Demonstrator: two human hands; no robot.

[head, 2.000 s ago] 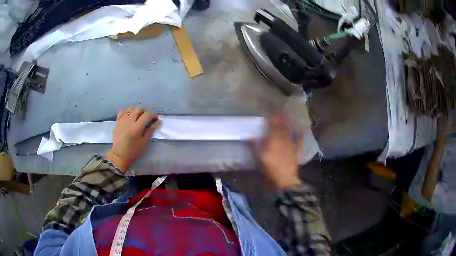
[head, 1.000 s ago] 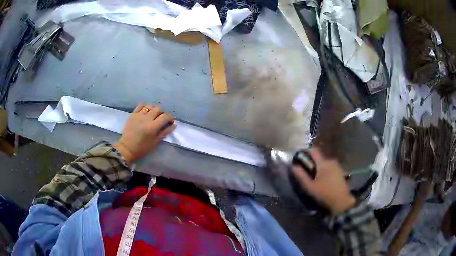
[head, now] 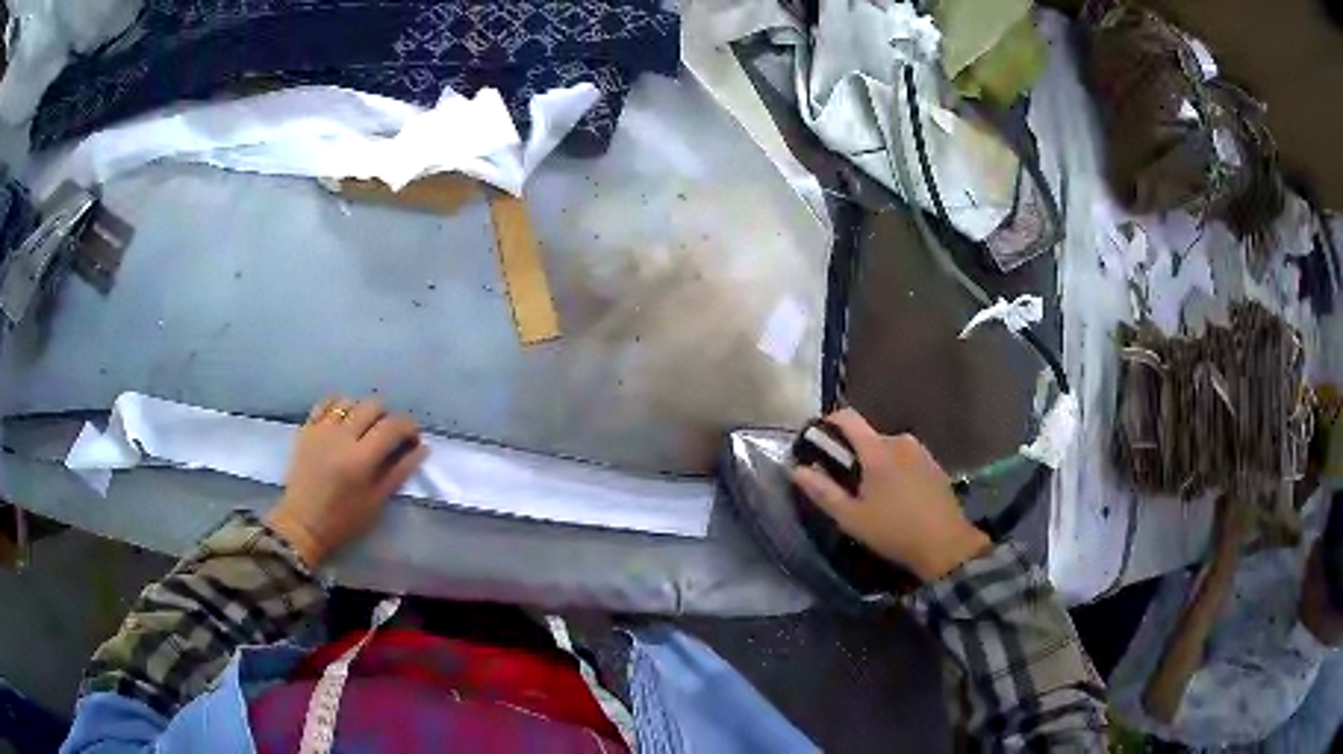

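Observation:
A white interfacing strip (head: 567, 492) lies along the front of the grey board over a dark strip (head: 41, 433), whose edge shows at the left end and along the far side. The white strip's left end is crumpled. My left hand (head: 348, 469) rests on the strip left of its middle, fingers bent; whether it pinches the cloth cannot be told. My right hand (head: 901, 498) grips the handle of the steam iron (head: 763, 494). The iron stands at the strip's right end, its metal edge close beside it.
Crumpled white interfacing (head: 317, 130) and patterned navy panels (head: 538, 44) lie at the back. A tan card strip (head: 524, 273) lies mid-board. A metal folder (head: 59, 243) is at left. The iron's hose (head: 1006, 469) runs right, near bundled brown pieces (head: 1215, 405).
My right hand has gone from the strip's right end to gripping the iron, which has come from the back of the board to the front right. The view has shifted.

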